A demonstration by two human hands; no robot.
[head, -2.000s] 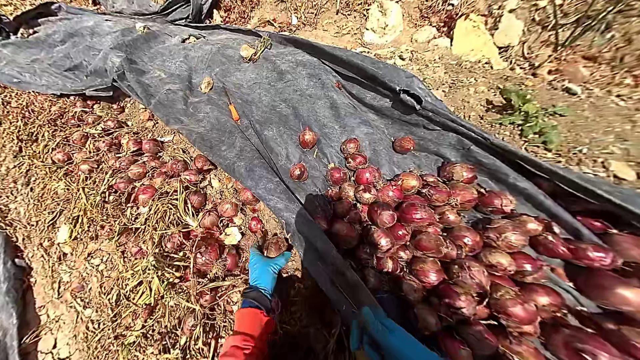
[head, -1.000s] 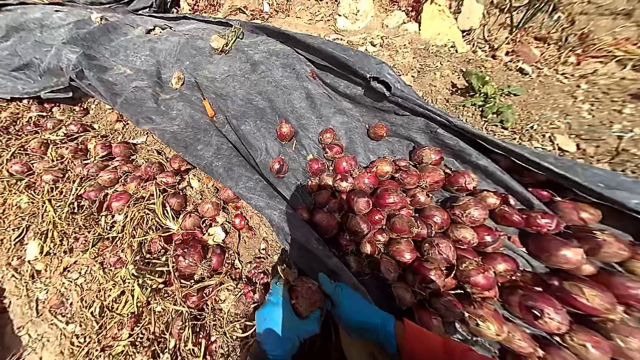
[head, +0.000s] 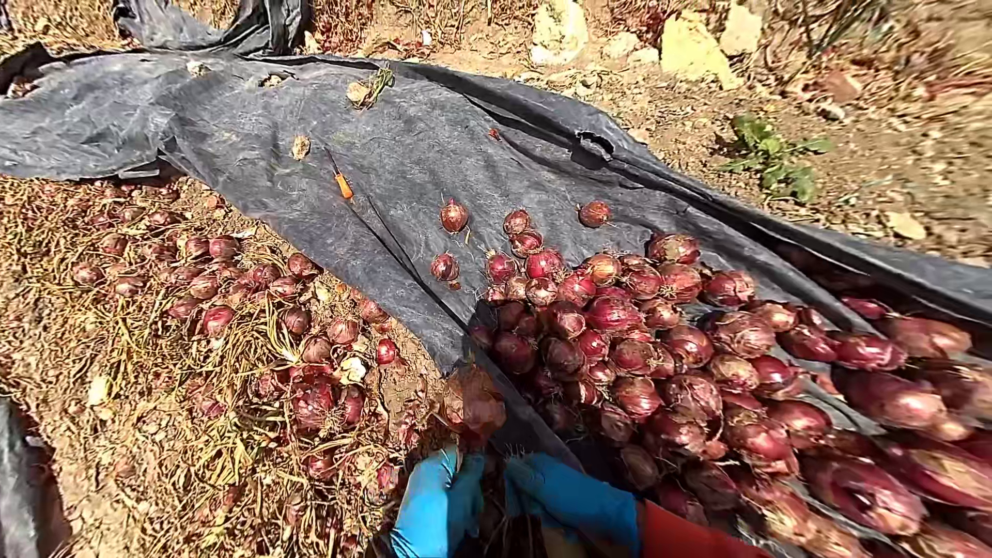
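Note:
At the bottom centre my left hand (head: 440, 504), in a blue glove, is beside my right hand (head: 572, 500), also blue-gloved with a red-orange sleeve. The fingers of both are curled; what lies between them is dark and blurred, with thin root-like strands below. Just above the hands a blurred red onion (head: 473, 403) shows at the sheet's edge. To the right, a large pile of red onions (head: 612, 314) rests on a dark fabric sheet (head: 256, 116). More red onions (head: 217, 319) lie on the ground at left among dry stalks.
An orange-handled tool (head: 343, 186) lies on the sheet, near several loose onions and dry clumps. Pale rocks (head: 694, 50) and a green weed (head: 775, 159) are on the soil beyond the sheet's far edge. Another dark sheet piece (head: 23, 480) is at the lower left.
My hands were apart two seconds ago, then came together around a dark red onion one second ago. Now they are still close together at the bottom, a little apart.

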